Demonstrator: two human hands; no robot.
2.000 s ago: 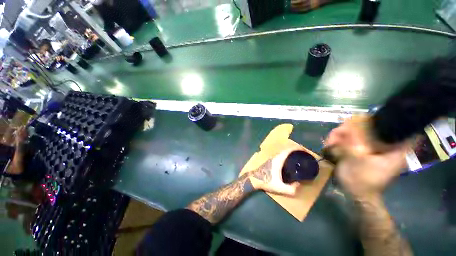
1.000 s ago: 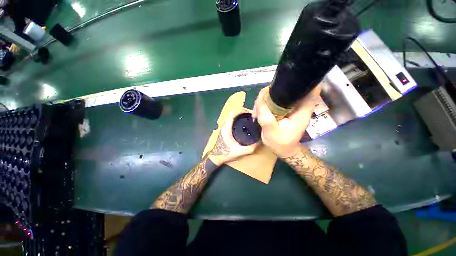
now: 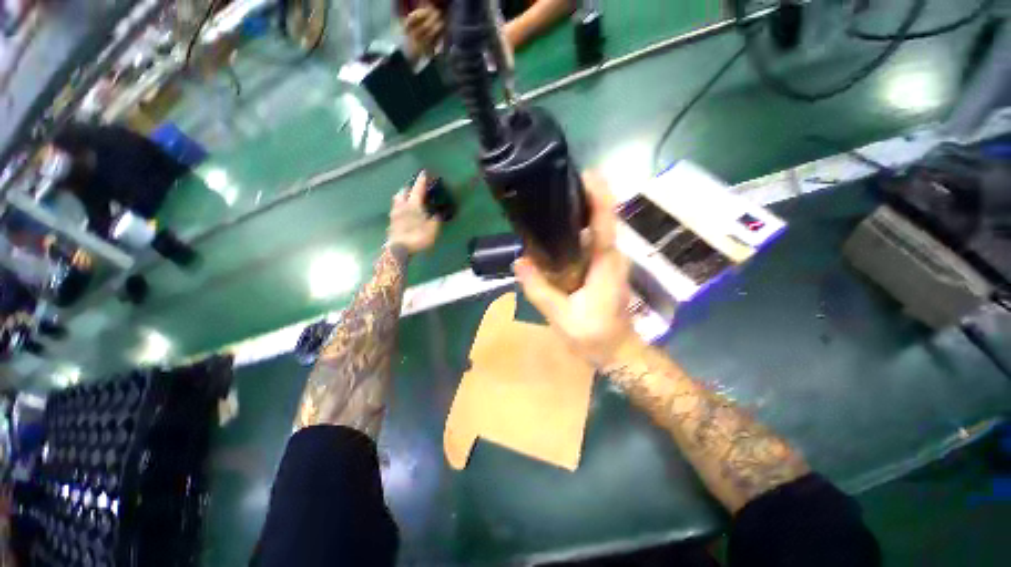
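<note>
My left hand (image 3: 412, 222) is stretched over the green conveyor, with its fingers at the left side of a black cylindrical unit (image 3: 439, 199); blur hides part of the grip. My right hand (image 3: 582, 294) grips a black electric screwdriver (image 3: 534, 183) by its lower end, with its grey-black sleeve rising above. The screwdriver's bit cannot be made out. A second black unit (image 3: 493, 256) lies tilted just left of the screwdriver, at the whitish strip. The tan cardboard pad (image 3: 527, 393) lies bare on the bench below my hands.
The white screw feeder (image 3: 710, 227) stands right of my right hand, a grey vented box (image 3: 915, 266) farther right. Black trays (image 3: 94, 465) stand at left. Another unit (image 3: 314, 341) is partly behind my left forearm. Another person's hand (image 3: 424, 30) is beyond the conveyor.
My left hand has left the pad and reached forward and left over the conveyor. My right hand and screwdriver have moved off the spot over the pad. The view has shifted.
</note>
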